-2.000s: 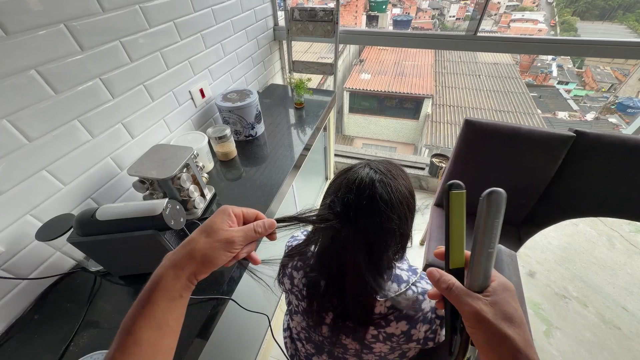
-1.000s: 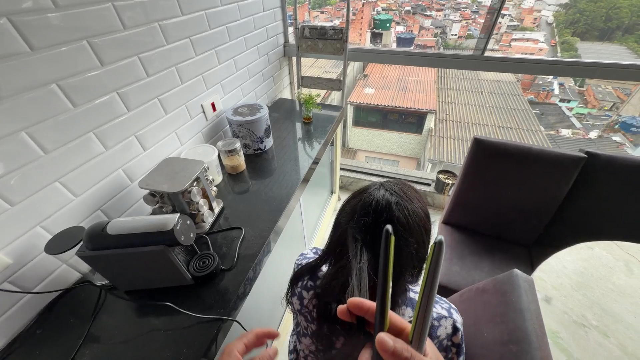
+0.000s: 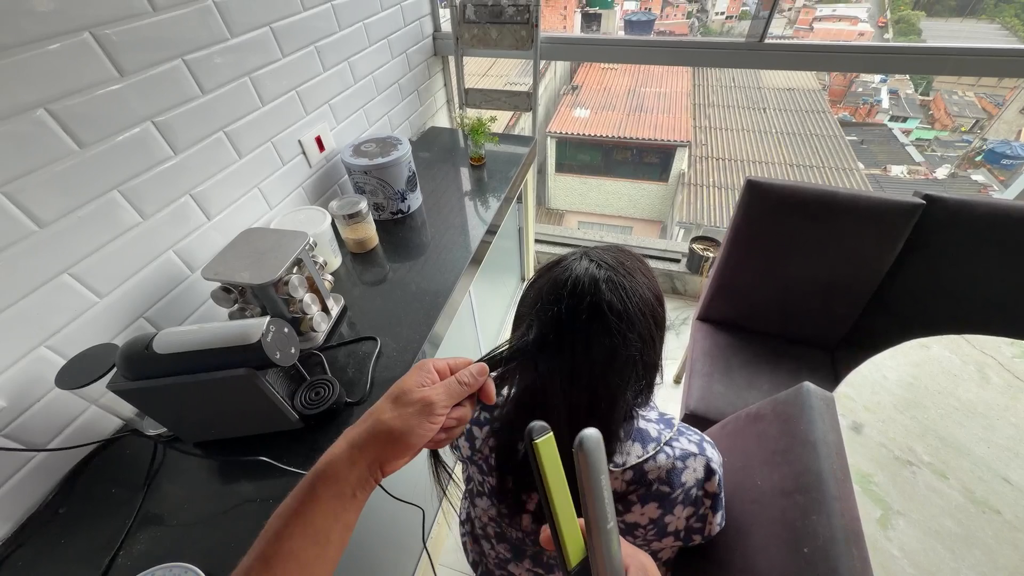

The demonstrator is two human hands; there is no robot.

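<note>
A person with long dark hair [image 3: 588, 336] and a floral top [image 3: 672, 488] is in front of me, back turned. My left hand [image 3: 436, 404] pinches a thin lock of that hair between thumb and fingers, out to the left of the head. Low in the view, my right hand [image 3: 632, 556] grips a hair straightener [image 3: 596, 496] near the lower edge. Its two arms stand apart, a green plate showing on the left one, and no hair is seen between them. The straightener is behind the person's back, right of my left hand.
Along the tiled wall, a black countertop [image 3: 400, 296] holds a coffee machine [image 3: 216, 376], a spice rack [image 3: 272, 272], a glass jar [image 3: 354, 224], a decorated tin [image 3: 384, 176] and a small plant [image 3: 478, 138]. Dark chairs [image 3: 800, 256] and a round table [image 3: 936, 448] are at right.
Since one second ago, my left hand has risen from the bottom edge and taken a lock of hair. The straightener has moved lower against the person's back.
</note>
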